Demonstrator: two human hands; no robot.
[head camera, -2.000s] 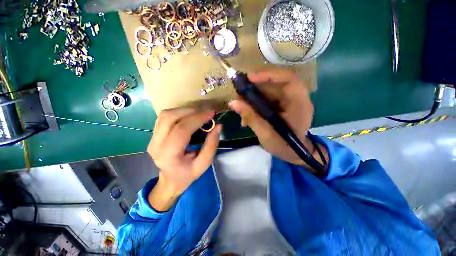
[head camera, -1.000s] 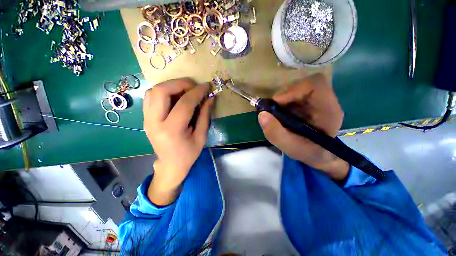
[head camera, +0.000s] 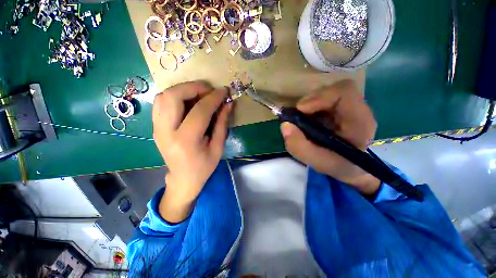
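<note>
My right hand (head camera: 334, 138) holds the black-handled soldering iron (head camera: 348, 149), its silver tip at a small cluster of silvery terminal pieces (head camera: 239, 86) on the tan board (head camera: 293, 81). My left hand (head camera: 190, 127) is pinched on a tiny silvery piece (head camera: 229, 99) beside that cluster; what else is between its fingers is hidden. A thin solder wire (head camera: 98, 131) runs from the reel on the left to my left hand. Copper-coloured ring coils (head camera: 194, 24) lie in a pile on the board's far part, beside a small round pot (head camera: 258, 38).
A white tub of silvery crumbs (head camera: 308, 40) stands right of the pile. Loose terminals (head camera: 70, 43) lie at the upper left, a few rings (head camera: 124, 107) below them. The reel stand (head camera: 43, 114) is at the left edge. A thin silver tool (head camera: 453, 43) and a dark blue box (head camera: 485, 54) are at right.
Since the first frame, both hands have moved to the small terminal cluster and the iron tip has come down to it. The ring seen earlier at my left fingertips no longer shows.
</note>
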